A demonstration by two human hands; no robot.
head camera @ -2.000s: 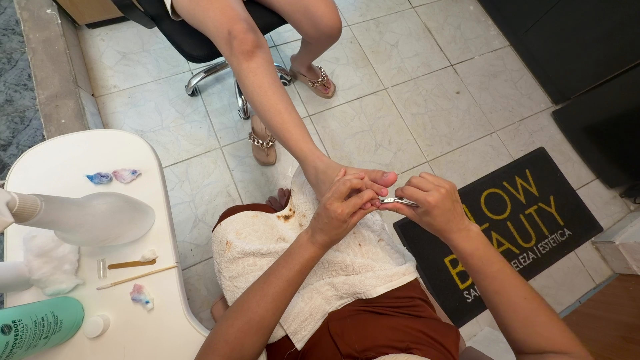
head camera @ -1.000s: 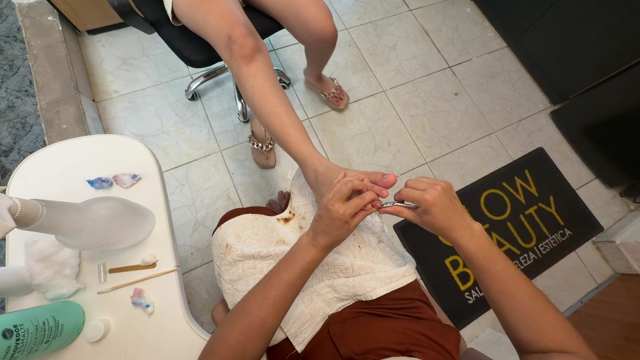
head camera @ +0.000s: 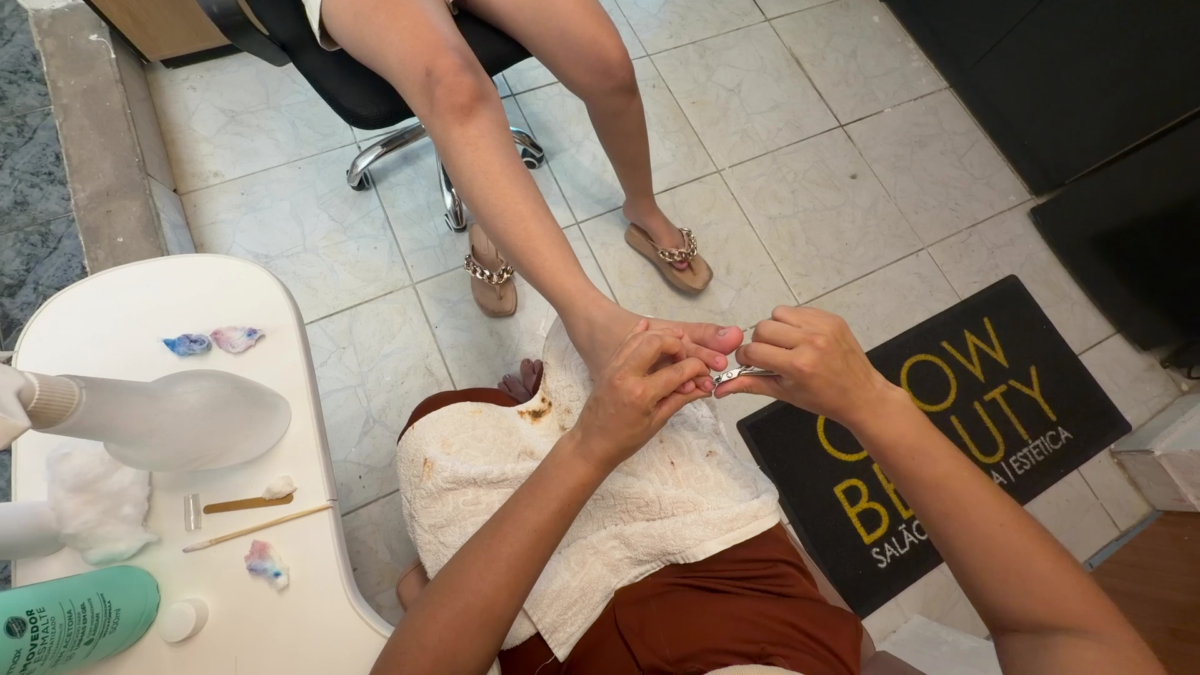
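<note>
My left hand (head camera: pixel 639 389) holds the toes of another person's bare foot (head camera: pixel 605 328), which rests over a stained cream towel (head camera: pixel 647 497) on my lap. In my right hand (head camera: pixel 808 361) is a small metal cuticle nipper (head camera: pixel 741 374), its jaws at the smaller toes, close to my left fingertips. The big toe (head camera: pixel 717 337) points right, just above the tool. Exact contact between the jaws and a toe is too small to tell.
At left a white table (head camera: pixel 305 394) bears a spray bottle (head camera: pixel 187 419), cotton wool (head camera: pixel 98 502), a green remover bottle (head camera: pixel 84 619), a wooden stick (head camera: pixel 258 527) and used cotton pieces. A black mat (head camera: pixel 1041 375) lies at right. The person sits on a wheeled chair (head camera: pixel 361 84); a sandal (head camera: pixel 490 272) stands below.
The seated person's other, sandalled foot shifts slightly. Both my hands stay at the toes, the nipper still in my right hand.
</note>
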